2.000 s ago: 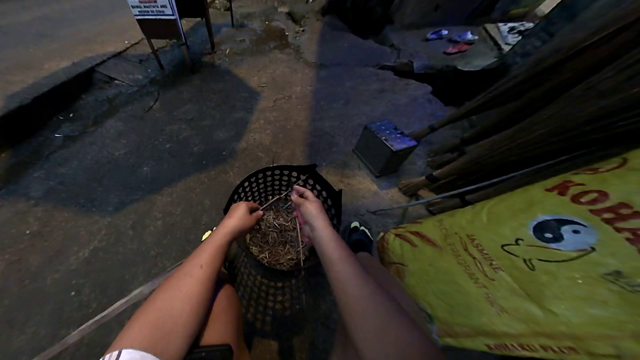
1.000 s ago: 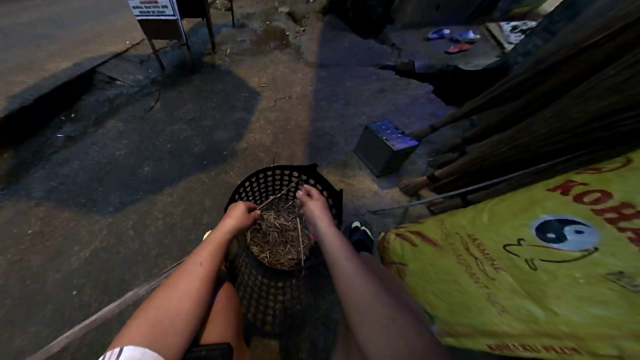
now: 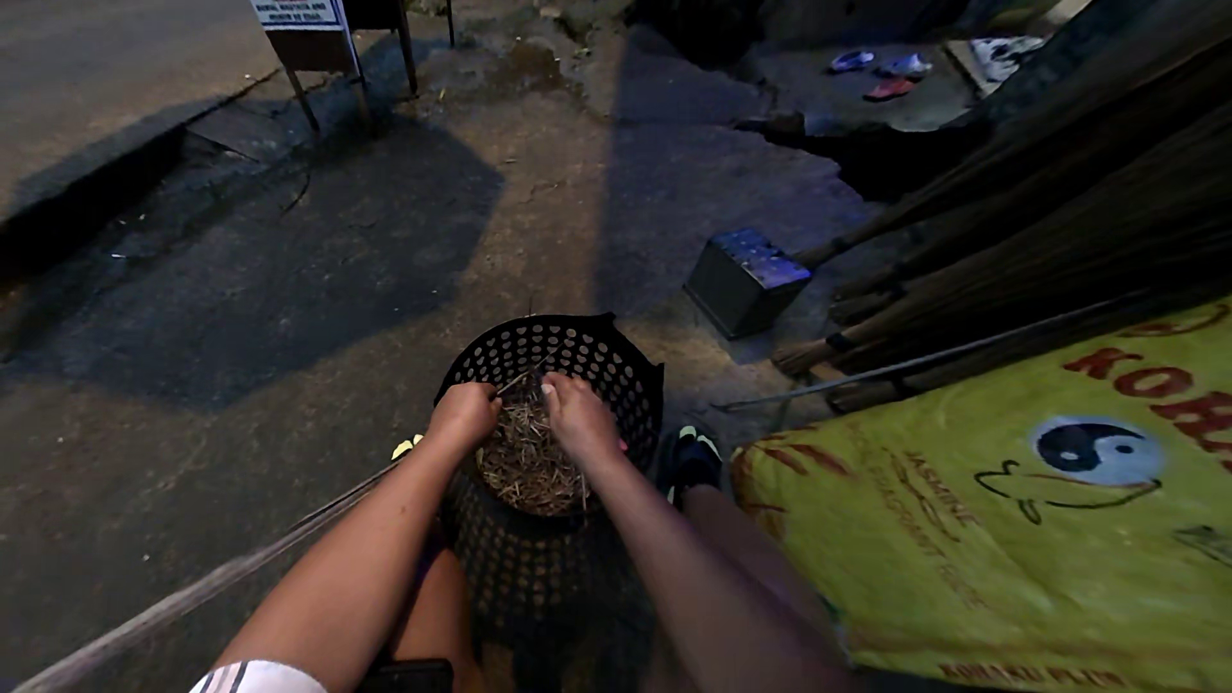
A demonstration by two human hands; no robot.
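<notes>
A black perforated plastic basket [image 3: 630,385] stands between my legs, with short dry brown sticks or stalks [image 3: 531,462] inside. Over its left part is my left hand [image 3: 469,414], closed on a thin stalk [image 3: 520,378] that points up and to the right. My right hand [image 3: 580,414] is over the right part of the basket, its thumb and index finger close together near that stalk. Whether anything is pinched between them is too dark to tell. A gap separates the two hands.
A yellow printed rice sack [image 3: 962,520] lies at the right, below stick brooms [image 3: 1039,250]. Beyond the basket sits a dark box-shaped block [image 3: 746,284]. A long pole [image 3: 221,582] slants at lower left. Slippers [image 3: 890,89] and a sign on legs [image 3: 303,34] are farther off.
My right hand has shifted slightly left and down from its place two seconds ago. The left hand stays in about the same place.
</notes>
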